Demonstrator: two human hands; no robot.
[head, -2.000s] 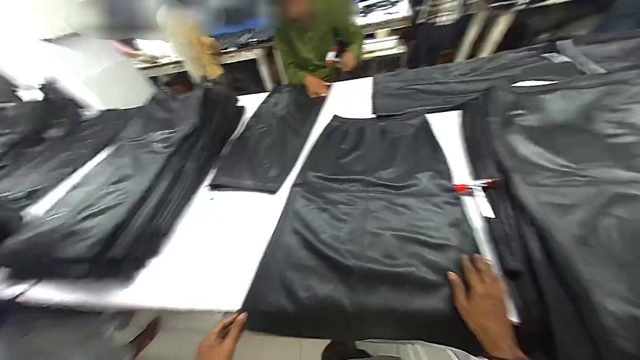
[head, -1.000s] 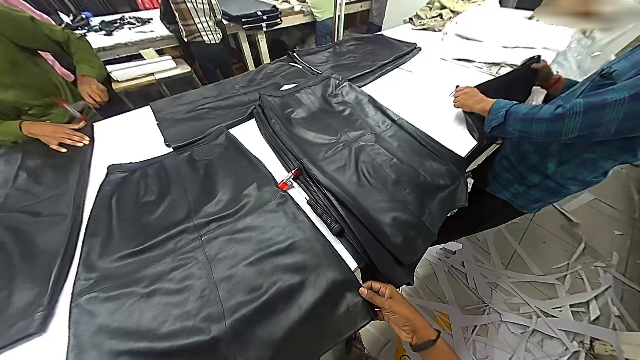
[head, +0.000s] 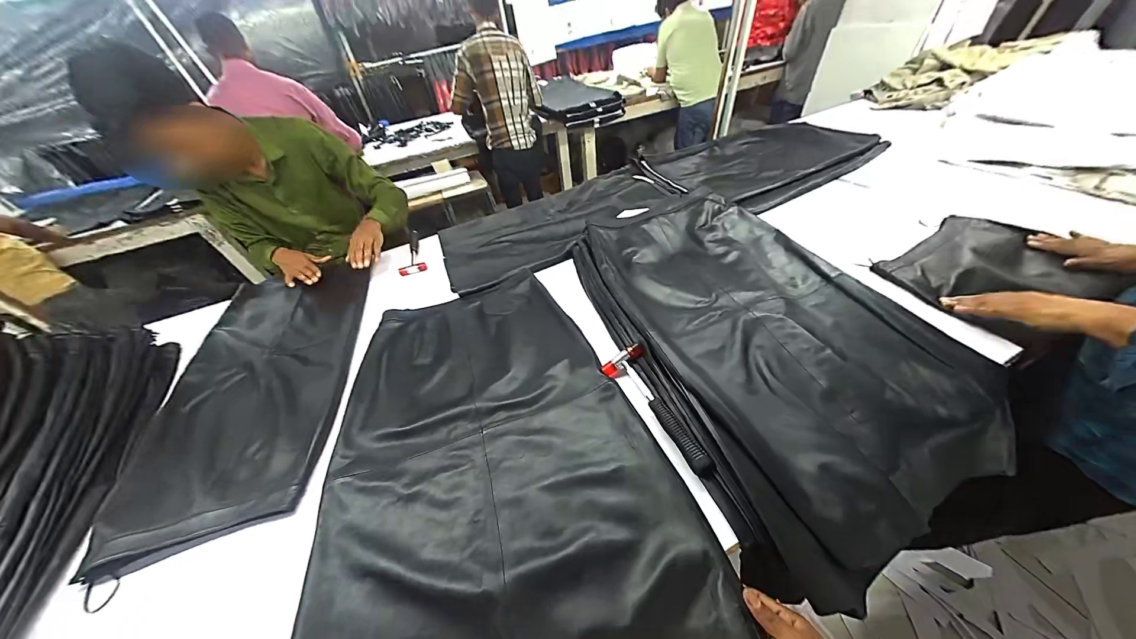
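Observation:
A black leather skirt (head: 497,461) lies flat on the white tabletop, its waistband away from me and its lower part cut off by the frame. At its lower right edge, my right hand (head: 781,614) has its fingertips on the leather; most of this hand is out of frame. My left hand is not in view. Just right of the skirt rests a hammer-like tool with a red-ended head (head: 622,361) and a black ribbed grip (head: 681,437). Beside it lies a stack of black leather skirts (head: 799,355).
Across the table a person in green presses both hands on another black leather piece (head: 257,382). At right, a co-worker's hands rest on a dark piece (head: 985,257). A second red-ended hammer (head: 413,268) stands near the far edge. Dark garments (head: 71,444) are piled left; scraps litter the floor.
My left hand, at the skirt's lower left corner two seconds ago, is out of view. My right hand has gone from lying on the skirt to its lower edge. The co-worker's hands at right now lie flatter.

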